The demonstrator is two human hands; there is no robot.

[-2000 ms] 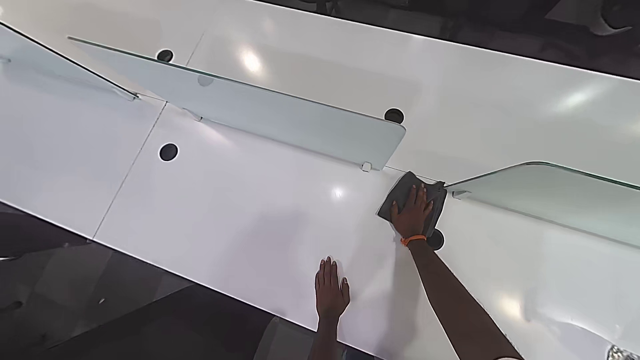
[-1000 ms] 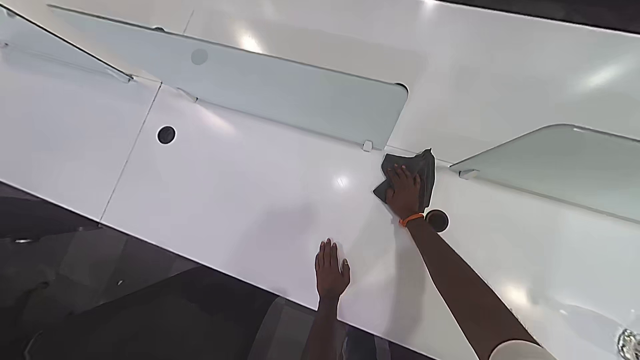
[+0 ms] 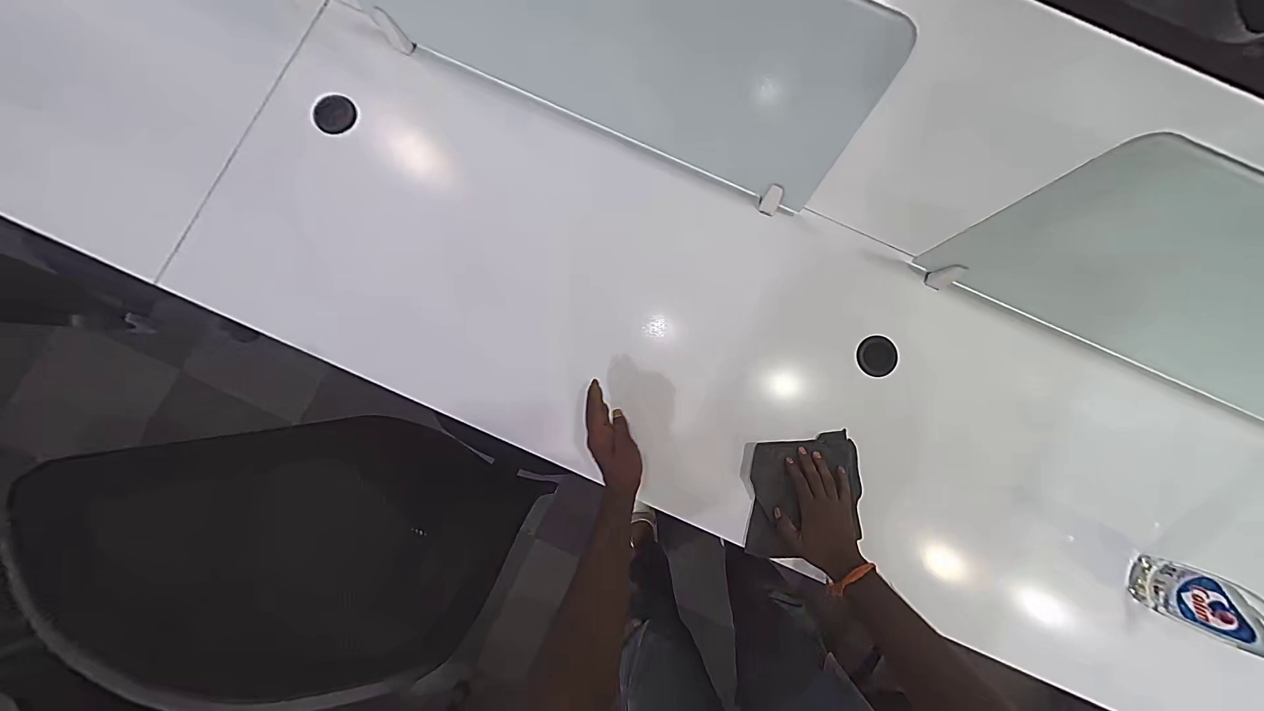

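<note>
My right hand (image 3: 822,509), with an orange band at the wrist, lies flat with spread fingers on a folded dark grey cloth (image 3: 775,484). The cloth rests on the white desk top (image 3: 494,286), reaching its near edge. To the left, my left hand (image 3: 614,444) is at the same edge, seen side-on, and holds nothing; whether it touches the desk I cannot tell.
Two frosted glass divider panels (image 3: 691,89) (image 3: 1116,247) stand along the desk's middle on small white clamps (image 3: 771,199). Round black grommets (image 3: 877,355) (image 3: 335,115) sit in the top. A clear labelled bottle (image 3: 1200,600) lies at right. A black chair (image 3: 267,553) is at lower left.
My right hand and the cloth have moved from beside the gap between the dividers to the desk's near edge. My left hand has turned onto its side. The view has shifted.
</note>
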